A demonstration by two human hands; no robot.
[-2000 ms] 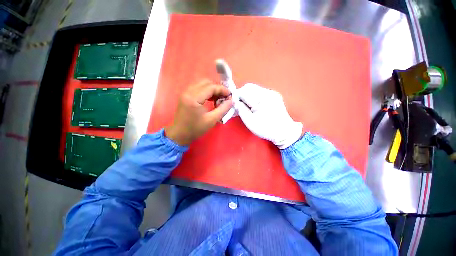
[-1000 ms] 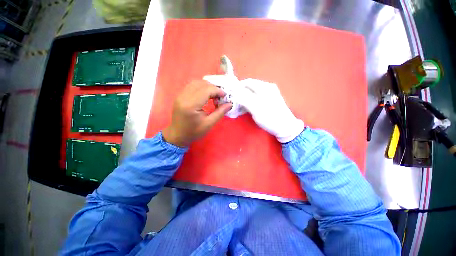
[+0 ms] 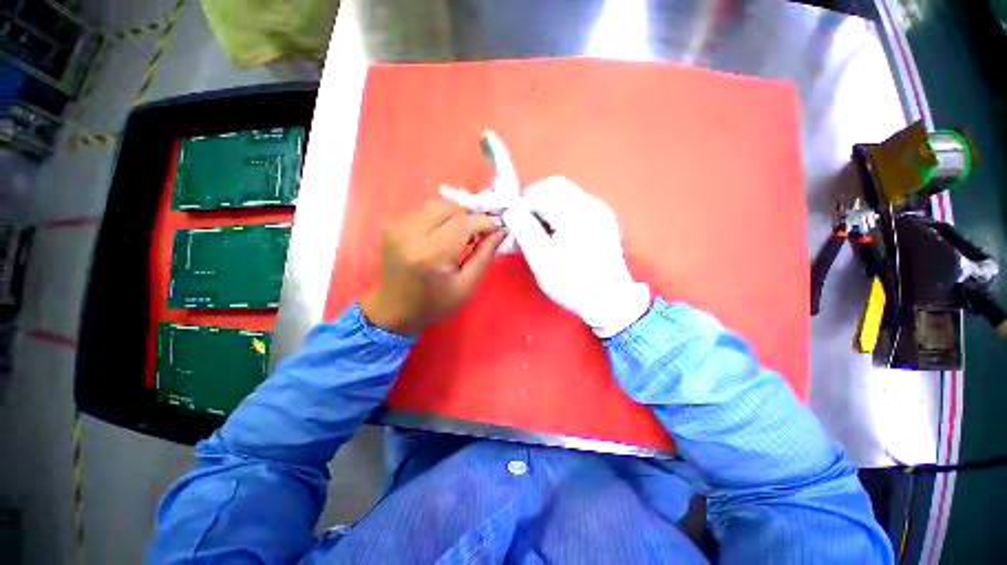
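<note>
My left hand (image 3: 425, 265) is bare and pinches a crumpled white glove (image 3: 499, 166) over the red mat (image 3: 508, 353). My right hand (image 3: 580, 254) wears a white knit glove and grips the same loose glove from the other side. Glove fingers stick out upward and to the left between my hands. My fingertips meet at the glove, and small details there are too blurred to tell.
A black tray (image 3: 110, 259) at left holds three green boards (image 3: 226, 266). At right stand a dark iron stand (image 3: 933, 281), a solder spool (image 3: 947, 162), cutters (image 3: 834, 248) and a yellow-handled tool (image 3: 871, 315). A yellowish bag-like thing (image 3: 271, 28) shows at top left.
The loose glove has changed shape between my hands, with a finger now sticking out to the left. The yellowish thing has come into view at top left. Both hands stay near the same place.
</note>
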